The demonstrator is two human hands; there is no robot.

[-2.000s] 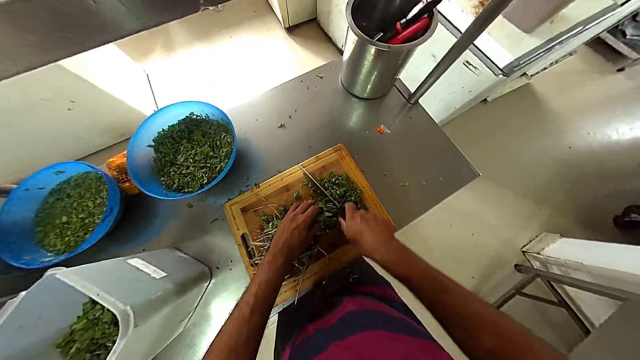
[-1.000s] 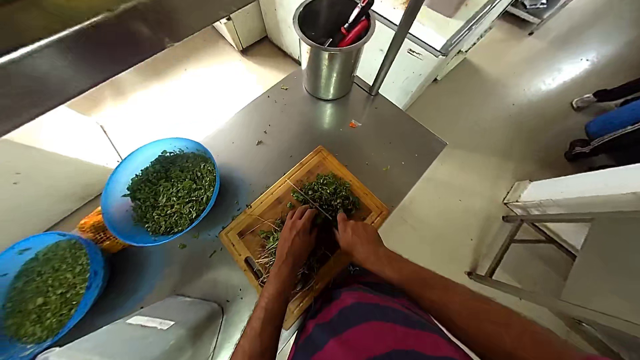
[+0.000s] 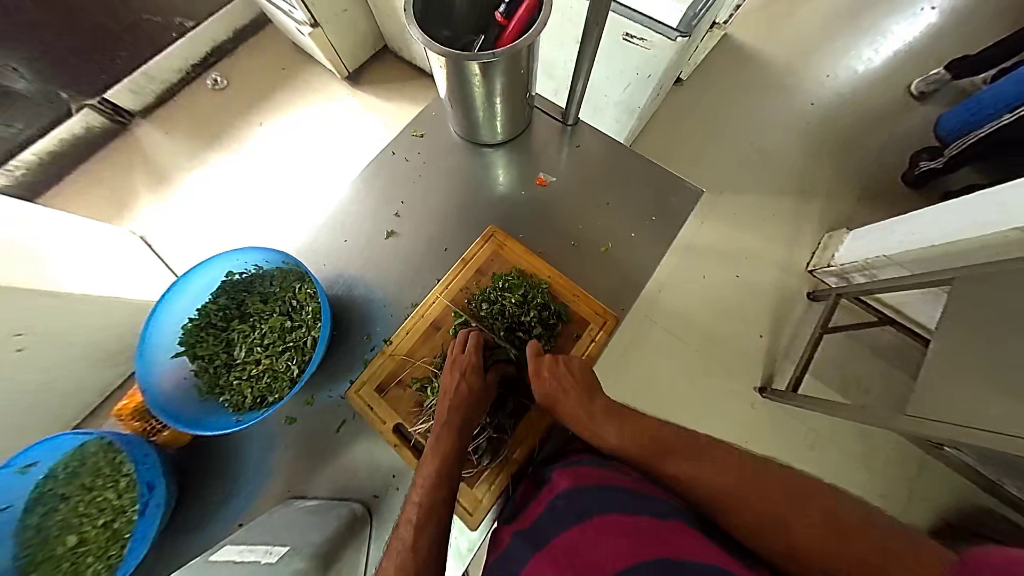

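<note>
A wooden cutting board (image 3: 460,300) lies turned at an angle on the steel table. Chopped leafy herbs (image 3: 520,308) are heaped on its far part, and stemmed herbs (image 3: 428,392) lie nearer my body. My left hand (image 3: 466,376) presses down on the stemmed bunch with bent fingers. Just to its right, my right hand (image 3: 560,380) is closed around what seems to be a knife handle, mostly hidden by the fingers. The thin knife blade (image 3: 472,318) points to the upper left, between the heap and my left fingers.
Blue bowls of cut herbs, one nearer the board (image 3: 324,320) and one at lower left (image 3: 152,488), flank an orange mesh bag (image 3: 148,416). A grey bin (image 3: 296,544) stands below. A steel container (image 3: 492,96) holds red-handled tools. Other people's legs (image 3: 980,120) show at far right.
Both hands stay at the bunch on the board, with only small shifts. The view has swung, and another person's legs have come into sight at the right.
</note>
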